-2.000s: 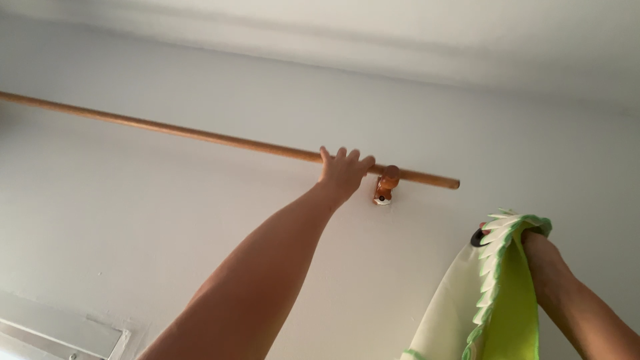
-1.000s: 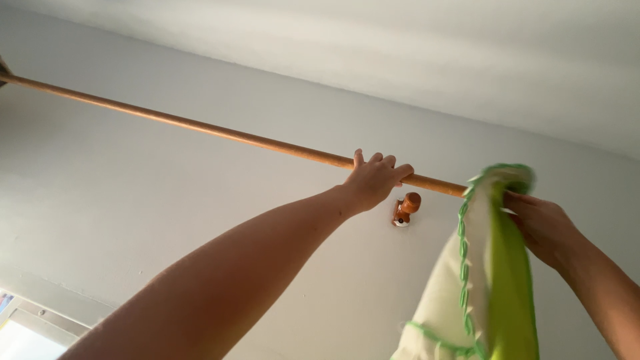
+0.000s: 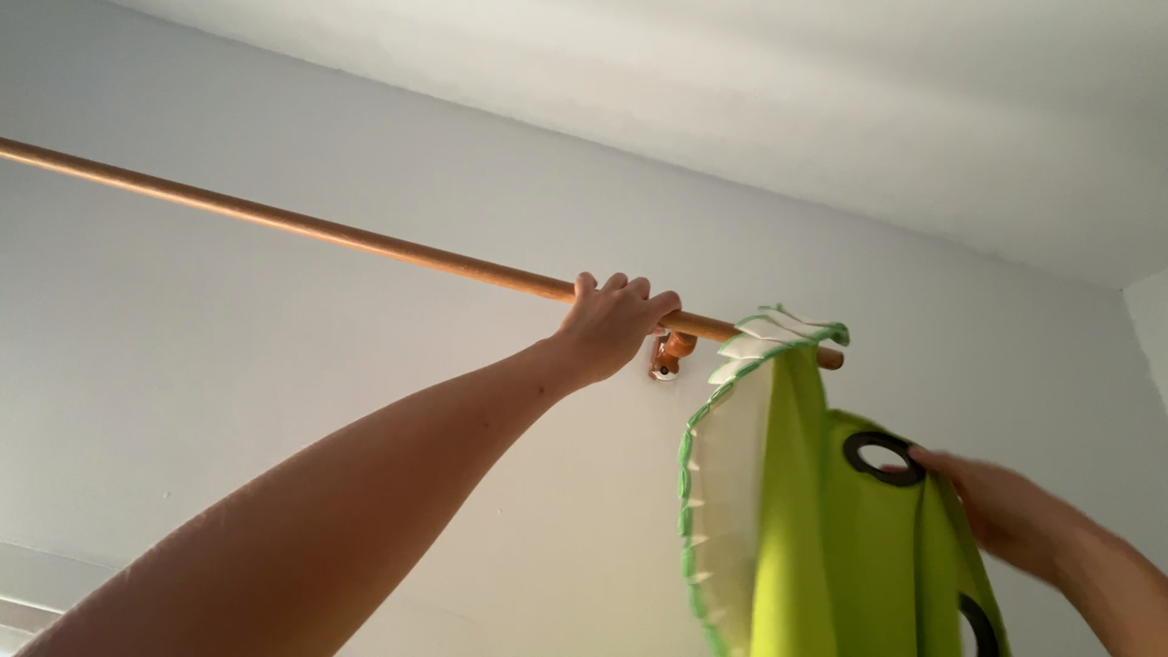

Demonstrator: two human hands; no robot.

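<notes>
My left hand (image 3: 616, 324) grips a wooden curtain rod (image 3: 347, 233) near its right end, fingers over the top. A lime-green eyelet curtain (image 3: 794, 547) with a white, green-edged trim hangs from the rod just inside its tip. One dark grommet ring (image 3: 883, 459) faces me below the rod; part of another shows lower down. At that upper ring, my right hand (image 3: 985, 497) pinches the curtain's top edge. Close under my left hand is a wooden rod bracket (image 3: 671, 354) on the wall; whether the rod touches it is hard to tell.
Behind the rod is a pale wall (image 3: 365, 383), which meets the white ceiling (image 3: 821, 91) along a slanting edge. A wall corner stands at the far right. At the lower left is part of a white frame or ledge (image 3: 46, 584).
The curtain's top edge has come onto the rod's end, which was bare two seconds ago. My right hand has moved from that edge down to another grommet.
</notes>
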